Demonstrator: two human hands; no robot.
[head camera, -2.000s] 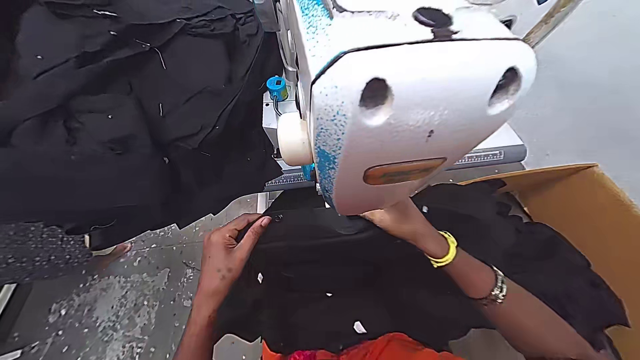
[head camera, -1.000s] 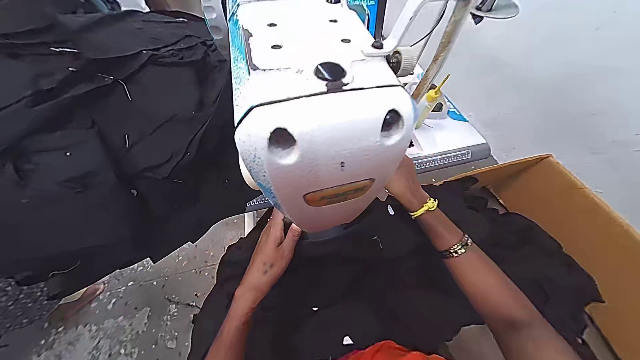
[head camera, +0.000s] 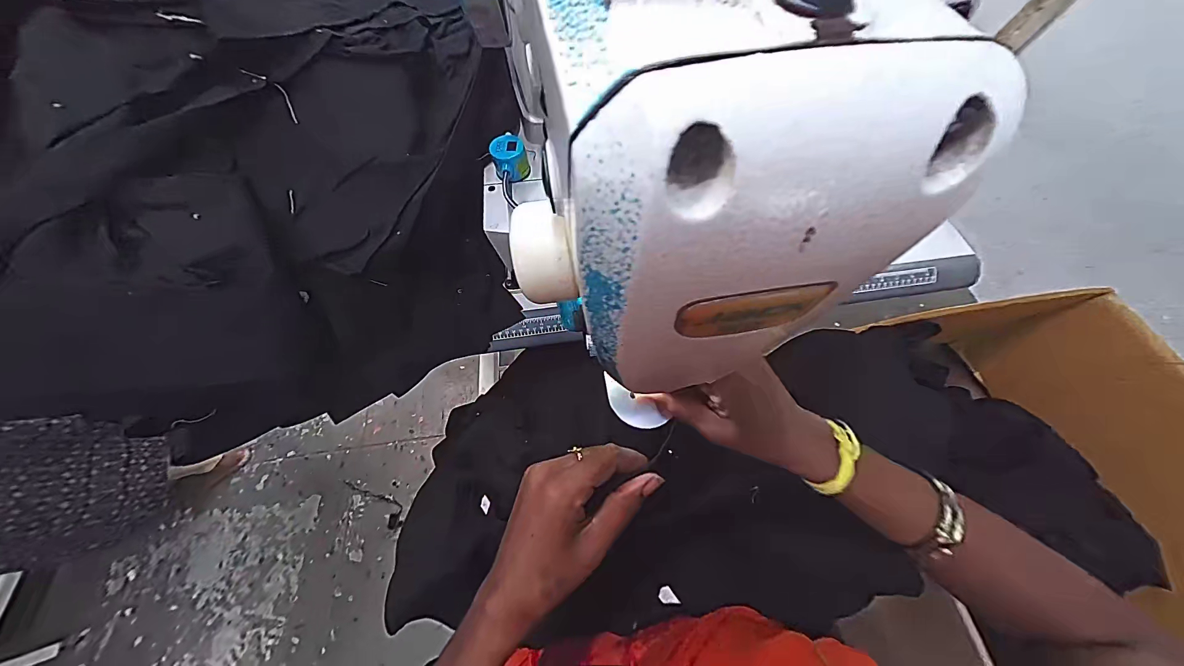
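A white sewing machine head (head camera: 786, 203) fills the upper middle and covers its needle area. Below it, black fabric (head camera: 740, 555) lies over my lap and toward a cardboard box. My left hand (head camera: 578, 527), with a ring, is over the fabric, thumb and forefinger near each other by a thin dark thread (head camera: 662, 446); whether they pinch it is unclear. My right hand (head camera: 740, 412), with a yellow bangle (head camera: 844, 457) and a metal bracelet (head camera: 947, 518) on its arm, reaches under the machine head. Its fingertips touch a round white part (head camera: 636, 403), and its grip is partly hidden.
More black fabric (head camera: 185, 231) with loose threads hangs at the left. A cardboard box (head camera: 1082, 370) stands at the right. A person's foot (head camera: 217, 464) and patterned clothing (head camera: 83, 490) show at the lower left, above a paint-spotted floor (head camera: 240, 573).
My left hand has come back from beneath the machine head toward me. The round white part now shows below the head. The view has shifted closer to the machine.
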